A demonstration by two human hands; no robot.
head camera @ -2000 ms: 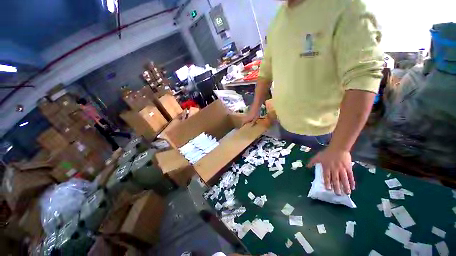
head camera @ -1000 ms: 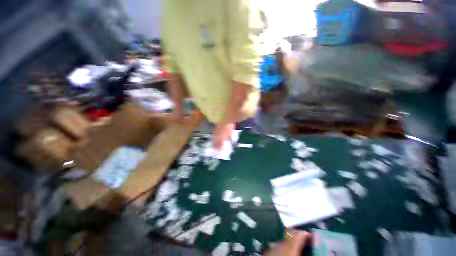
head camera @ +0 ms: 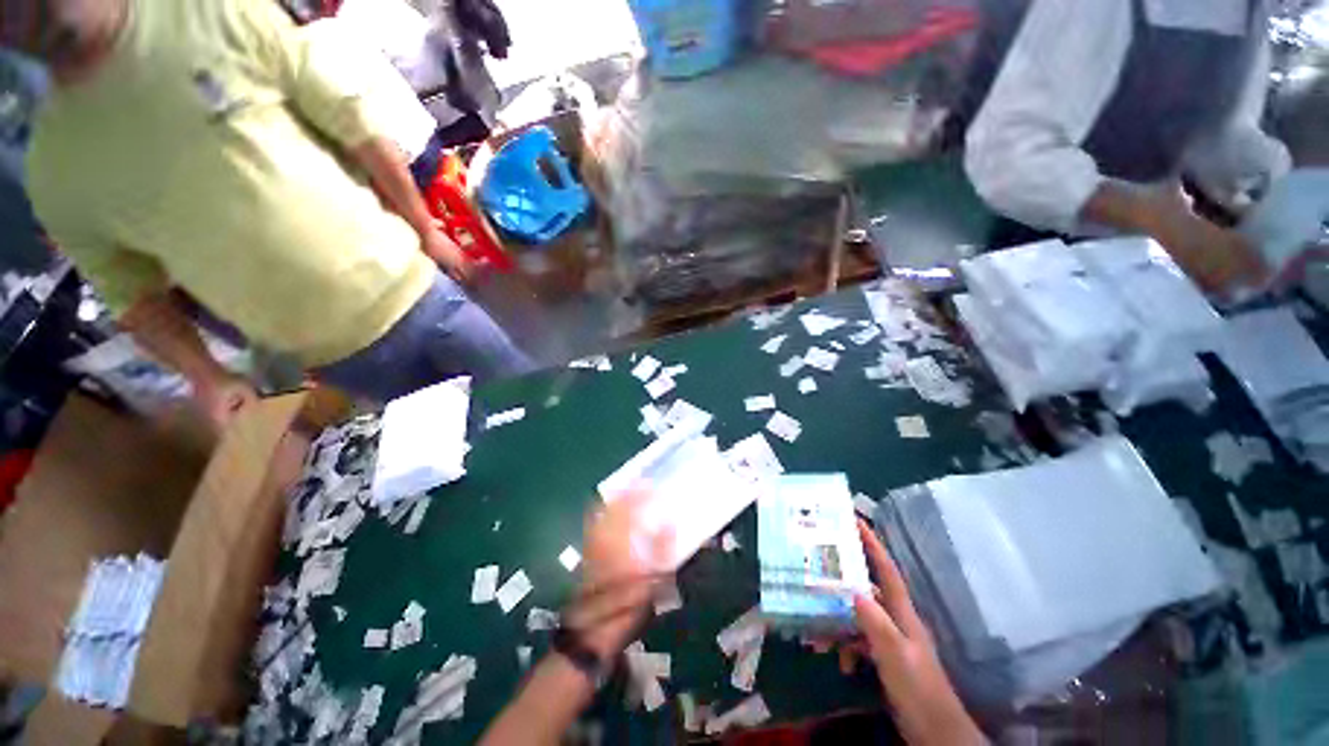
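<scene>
My right hand point(head camera: 901, 641) holds a teal product box point(head camera: 808, 542) by its right side, just above the green table near the front edge. My left hand point(head camera: 627, 551) is blurred and lies over the near left part of a white poly mailer point(head camera: 697, 493); whether its fingers grip the mailer cannot be told. The box is just right of the mailer. A stack of flat mailers point(head camera: 1064, 547) lies to the right of my right hand.
White paper scraps litter the green table point(head camera: 539, 437). A packed mailer point(head camera: 423, 440) lies at the left beside an open shipping carton point(head camera: 219, 547) holding packed mailers. A person in yellow stands behind. Another person works behind piled packed mailers point(head camera: 1071, 313) at the right.
The view has swung right, bringing the mailer stack and second person into view. Both my hands now show, the right one on the teal box. The person in yellow has let go of the packed mailer.
</scene>
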